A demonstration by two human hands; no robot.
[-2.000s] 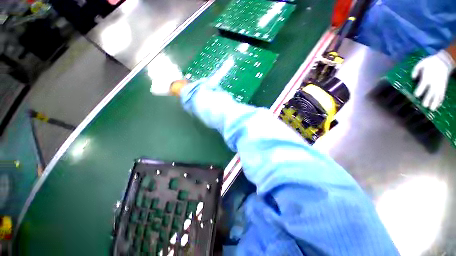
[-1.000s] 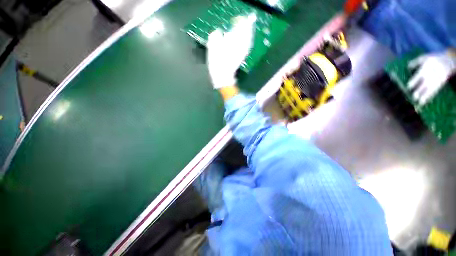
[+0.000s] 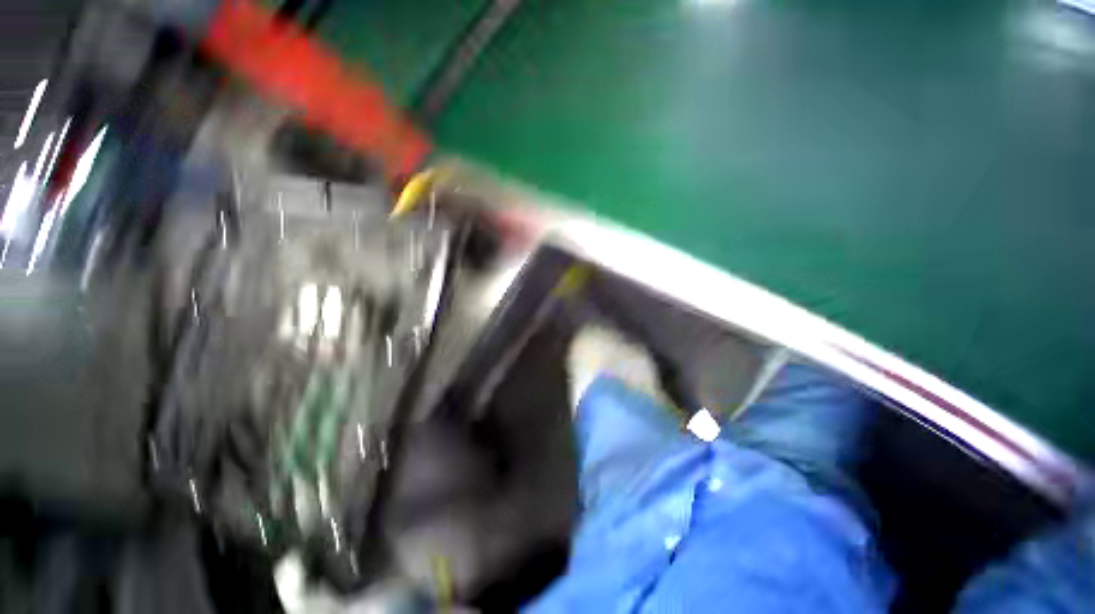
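Note:
The view is strongly blurred. A grey and greenish blurred mass with pale streaks (image 3: 318, 420) lies at the left; I cannot tell what it is. A small white patch (image 3: 294, 584) at the bottom left edge may be my left glove, cut off by the edge; I cannot tell whether it holds anything. My right hand is not in view; a blue sleeve (image 3: 1039, 582) shows at the bottom right corner.
The green conveyor belt (image 3: 769, 144) fills the upper right, with its pale edge rail (image 3: 769, 314) running diagonally down to the right. A red-orange post or hose (image 3: 318, 90) is at the upper left. My blue smock (image 3: 720, 528) is at the bottom centre.
The view has swung away from the circuit boards and the other worker to the belt's edge and the left side. The gloved hand over the boards has gone out of view.

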